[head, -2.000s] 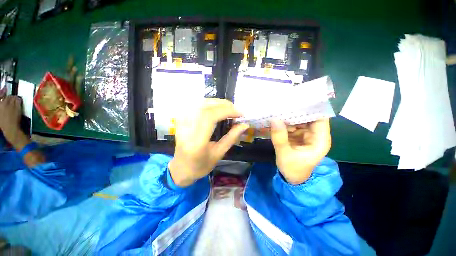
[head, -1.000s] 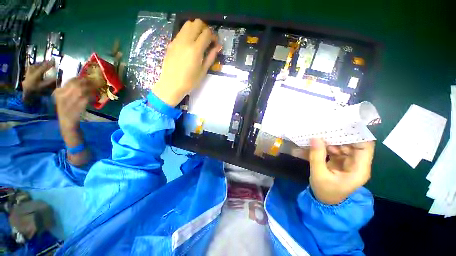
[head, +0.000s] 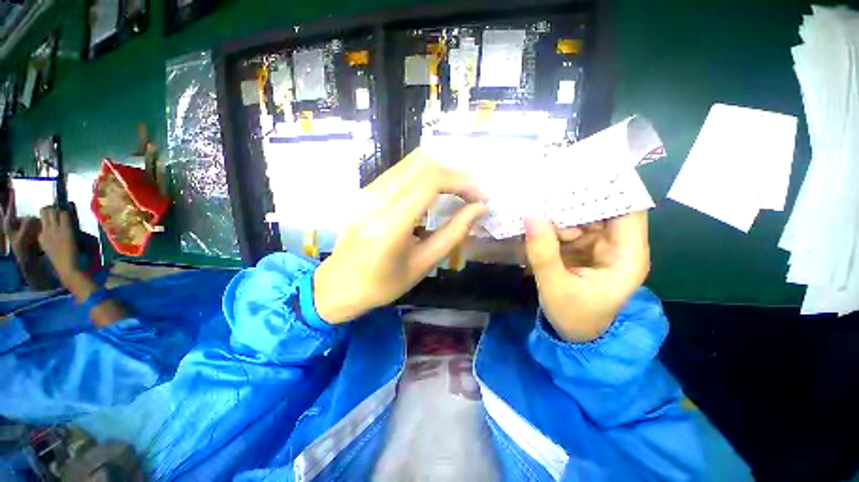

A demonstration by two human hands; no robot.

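Note:
My right hand [head: 591, 268] holds a curled white liner sheet [head: 589, 188] with rows of small marks, its far corner rolled up, above the right-hand open unit. My left hand [head: 400, 240] has thumb and fingertips at the sheet's left end; whether they grip it cannot be told in the glare. The black two-slot tray [head: 380, 94] holds two open units with small boards and orange tabs. The left unit's bright central panel [head: 316, 179] shows. The right unit's bright panel [head: 490, 132] is partly hidden by my hands and the sheet.
Loose white squares [head: 735, 165] lie right of the tray, and a large fanned paper stack [head: 829, 169] is at the far right. Clear plastic film [head: 202, 160] and a red box [head: 130, 207] with tan scraps lie left. Another person's hands [head: 58, 240] work at far left.
My left hand has come back from the left unit's upper edge to the left end of the sheet. My right hand still holds the sheet. The view has turned and shifted.

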